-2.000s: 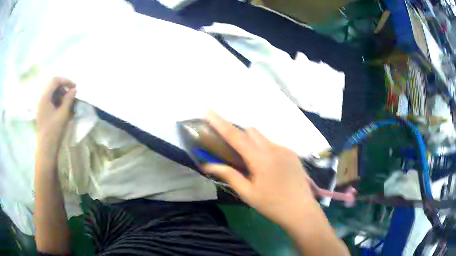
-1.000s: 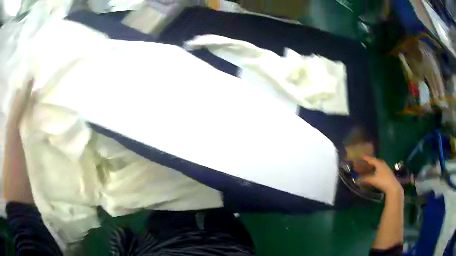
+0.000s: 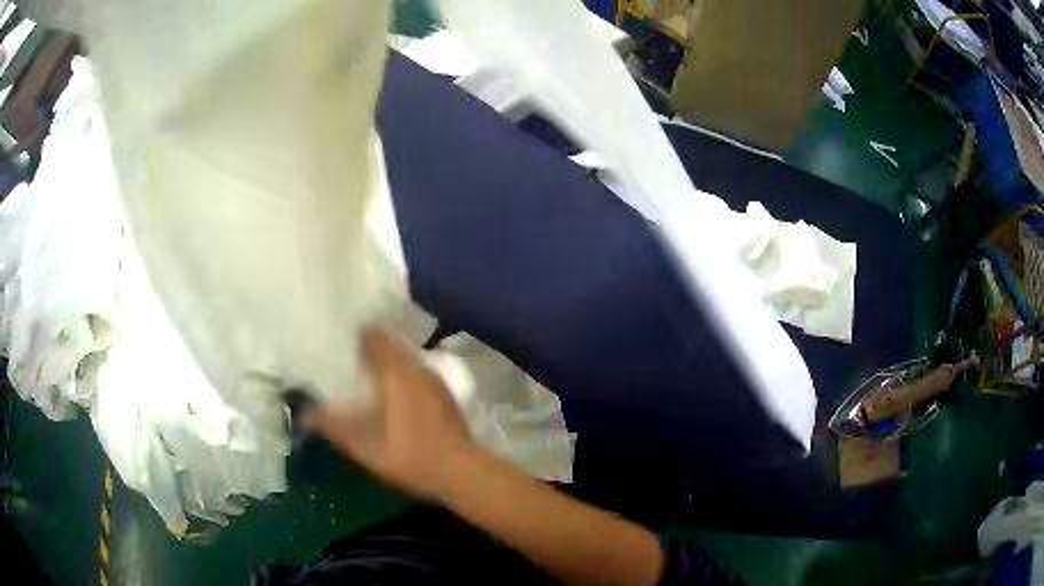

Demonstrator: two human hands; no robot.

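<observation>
A large creamy white garment (image 3: pixel 246 172) is raised across the upper left, blurred, and fills much of the near view. My right hand (image 3: pixel 401 424) reaches in from the lower right and grips its lower edge, with a small dark spot beside the thumb. My left hand is not visible. A long white panel (image 3: pixel 733 286) lies along the far edge of the dark padded arm (image 3: pixel 538 252) and hangs over it. The steam iron (image 3: pixel 904 395) sits at the right end by its brown rest (image 3: pixel 870 460).
Crumpled white pieces (image 3: pixel 801 269) lie on the dark board behind the panel. White garment folds (image 3: pixel 172 389) hang at the left. Another white cloth (image 3: pixel 515 412) lies at the near side of the padded arm. A blue hose (image 3: pixel 1007 275) is at the right.
The iron, in my right hand two seconds ago, now stands at the right end. The white panel has shifted to the far edge, baring the dark pad. The garment is raised at left.
</observation>
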